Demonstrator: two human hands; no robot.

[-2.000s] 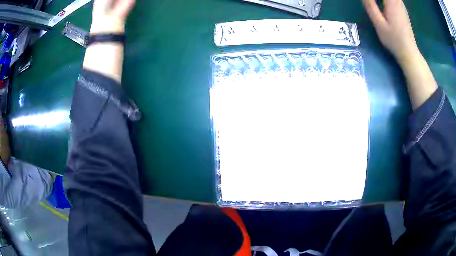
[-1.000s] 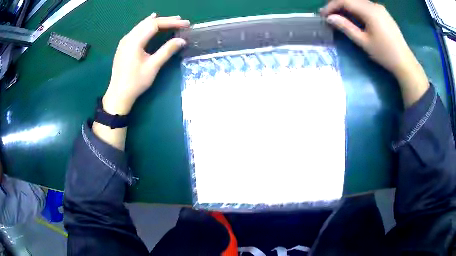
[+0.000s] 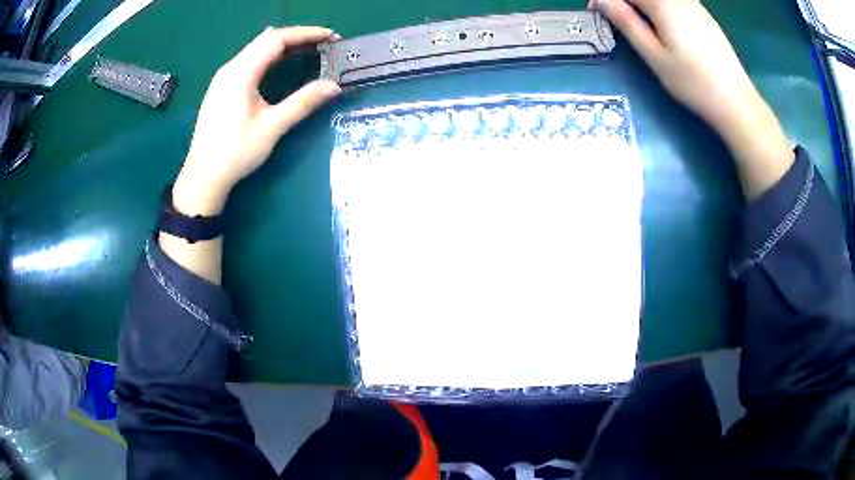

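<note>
A long grey bar [image 3: 466, 43] with a row of several small studs lies crosswise above the tray. My left hand [image 3: 248, 117] grips its left end between thumb and fingers. My right hand [image 3: 680, 61] grips its right end, with its fingertips at the upper corner, partly cut off by the top edge. A clear blister tray [image 3: 487, 121] with round pockets is just below the bar, apart from it. A blank white sheet [image 3: 492, 267] covers most of the tray and leaves the upper pockets showing. The pale strip cannot be made out.
Another grey bar [image 3: 133, 82] lies on the dark-green bench [image 3: 281, 309] at the upper left. White strips [image 3: 94, 37] run along the far left. A blue-edged strip and white papers [image 3: 837, 23] are at the right edge. A person's grey sleeve [image 3: 42, 370] shows at the lower left.
Both hands have come in from the top edge and now hold the bar's ends. The bar, dark and blurred a second ago, now shows its studded face clearly, above the tray. The view has shifted.
</note>
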